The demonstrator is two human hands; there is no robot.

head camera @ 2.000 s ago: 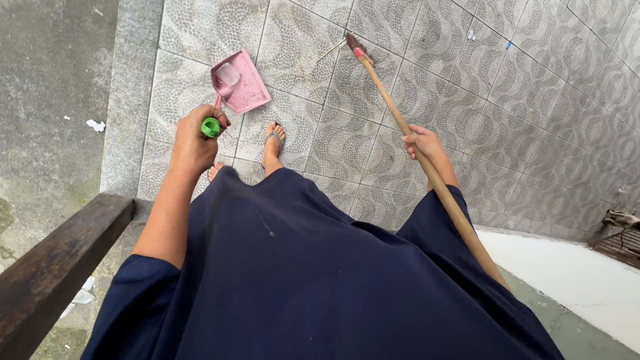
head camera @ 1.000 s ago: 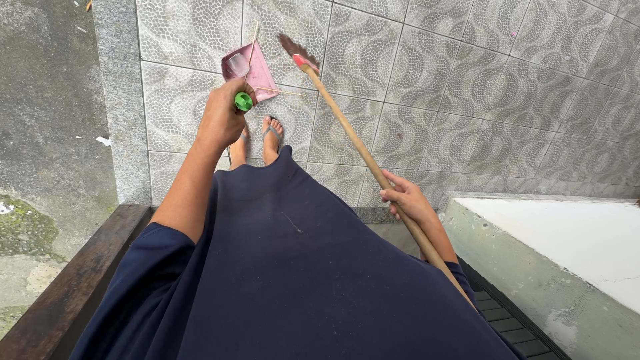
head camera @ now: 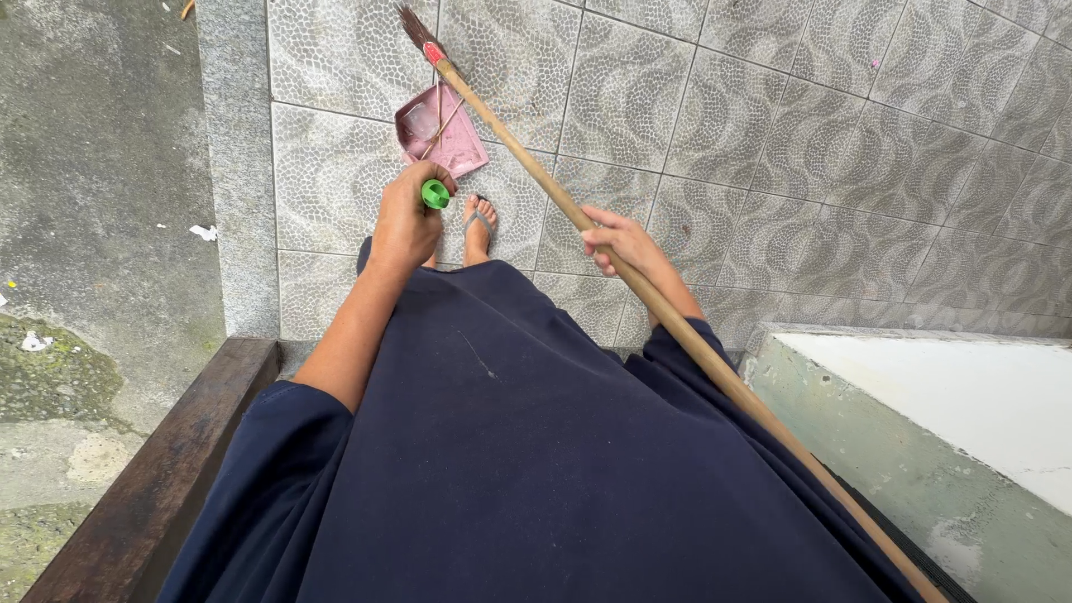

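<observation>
My left hand (head camera: 410, 216) is closed around the upright handle of a pink dustpan, whose green end cap (head camera: 435, 194) shows above the fist. Below it the pink dustpan (head camera: 459, 149) rests on the tiles, with a clear plastic piece (head camera: 421, 120) and thin sticks in or across it. My right hand (head camera: 620, 240) grips the long wooden handle (head camera: 536, 167) of a broom. The dark bristles (head camera: 415, 29) lie just beyond the dustpan's far edge, at the upper left of the tiles.
Patterned floor tiles (head camera: 620, 109) spread ahead and right. A stone curb (head camera: 243, 167) divides them from rough concrete (head camera: 100, 151) with white scraps (head camera: 203, 232). A dark wooden rail (head camera: 167, 469) stands at lower left, a white-topped low wall (head camera: 938, 402) at right. My sandalled foot (head camera: 478, 226) is near the dustpan.
The broom head has moved left, from the right of the dustpan to just beyond its far edge. Both hands have kept their holds. The view has shifted.
</observation>
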